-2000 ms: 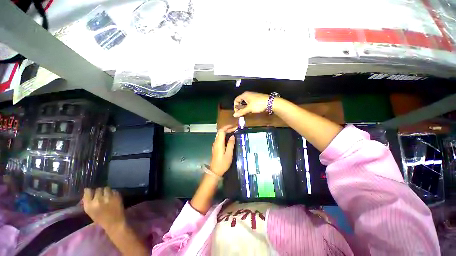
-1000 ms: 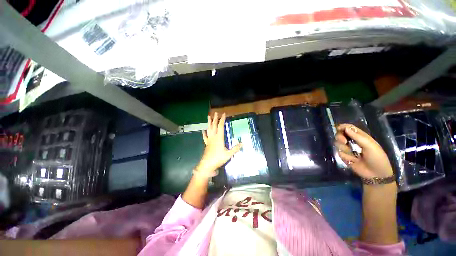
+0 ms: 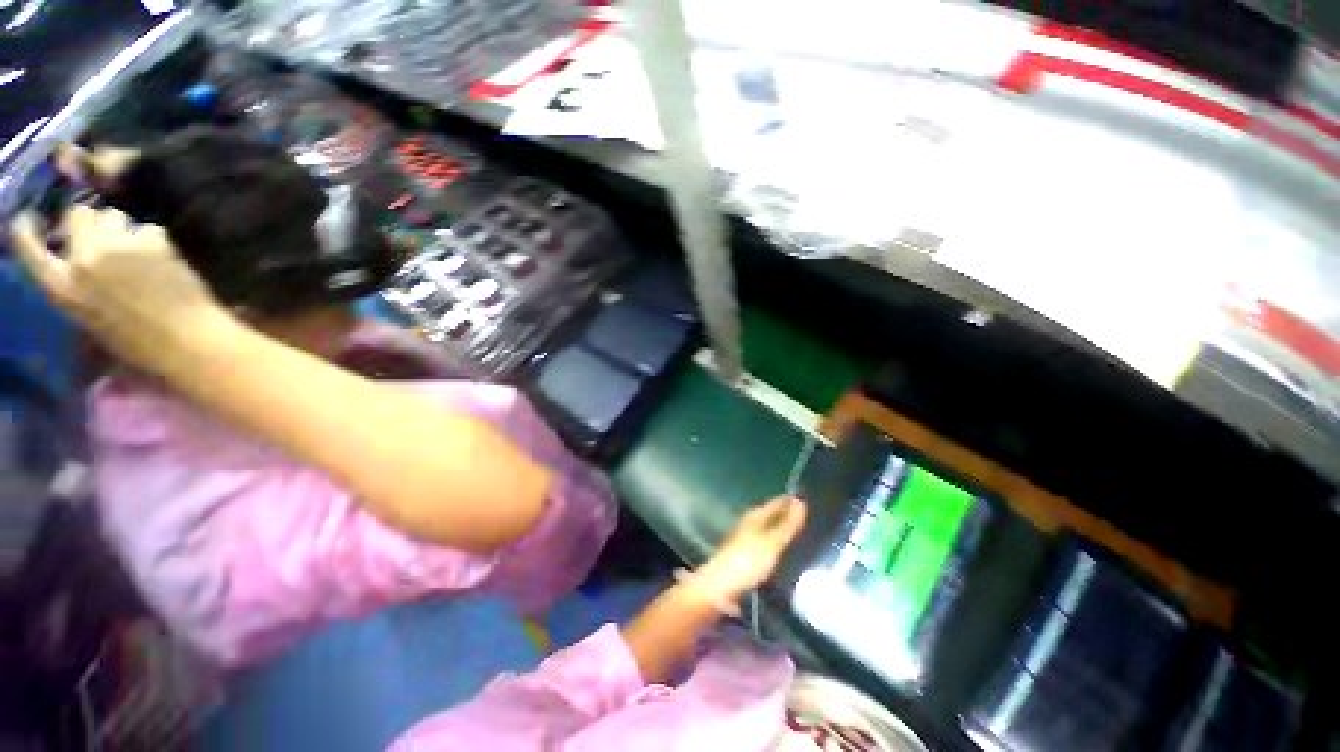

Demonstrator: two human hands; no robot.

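Note:
A black touchscreen unit point(image 3: 892, 566) with a bright green area and white glare lies in a dark carrier. Two more dark units lie to its right, the nearer one point(image 3: 1080, 654) with a pale streak. My left hand point(image 3: 761, 541) is at the left edge of the carrier, fingers drawn together. A thin pale line, perhaps a cord, runs up from the fingertips; blur hides whether they grip it. My right hand is out of the picture.
A neighbouring worker point(image 3: 338, 485) in pink is close on the left, arm raised. Behind are dark panels point(image 3: 588, 385) and clear blister trays point(image 3: 500, 265). A slanting grey post point(image 3: 694, 206), a white shelf point(image 3: 1029, 191) and a brown-orange strip point(image 3: 1029, 507) stand beyond the units.
The view has swung left and tilted. My left hand has moved off the lit unit to its left side, its fingers now together. My right hand has left the picture.

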